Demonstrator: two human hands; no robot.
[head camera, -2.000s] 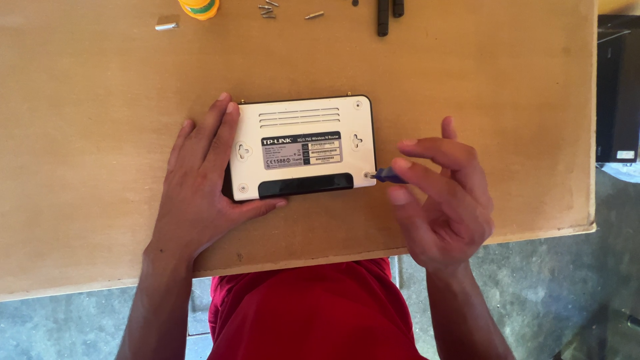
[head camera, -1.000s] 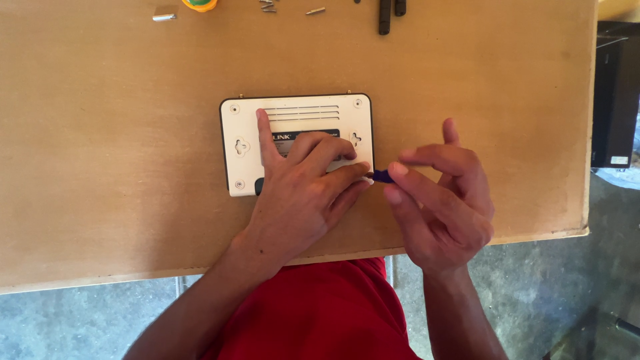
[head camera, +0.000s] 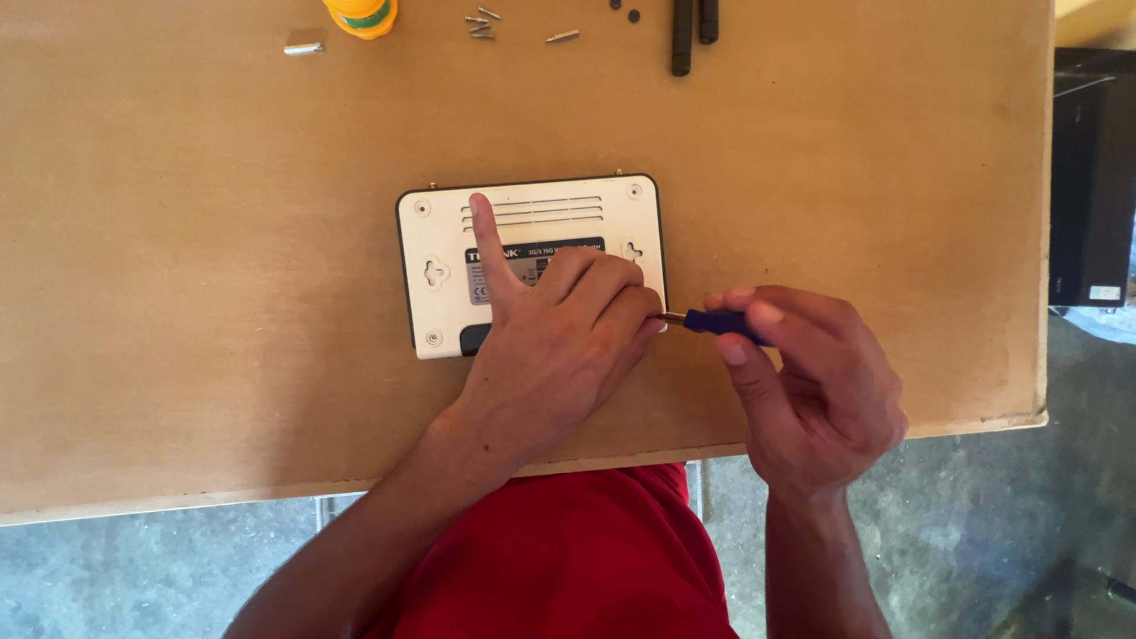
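A white TP-Link router (head camera: 532, 197) with black edges lies underside up on the wooden table, its vents, screw holes and printed label facing me. My left hand (head camera: 568, 328) lies across it, index finger stretched over the vents, while the thumb and a fingertip pinch at the metal shaft by the lower right corner. In my right hand (head camera: 812, 382) is a screwdriver (head camera: 723, 324) with a dark blue handle, its shaft pointing left to that corner. My left fingers hide the tip and the screw hole there.
Along the far side of the table (head camera: 222, 266) are several loose screws (head camera: 480, 22), a driver bit (head camera: 562, 36), a metal piece (head camera: 303, 49), a yellow container (head camera: 364, 13), two black antennas (head camera: 682, 40) and small dark round pads (head camera: 634, 16). A black case (head camera: 1087, 186) stands beyond the right edge.
Two seconds ago my left hand held the router's left side; it has moved right, over the router to the screwdriver's shaft. My right hand has stayed by the same corner with the screwdriver.
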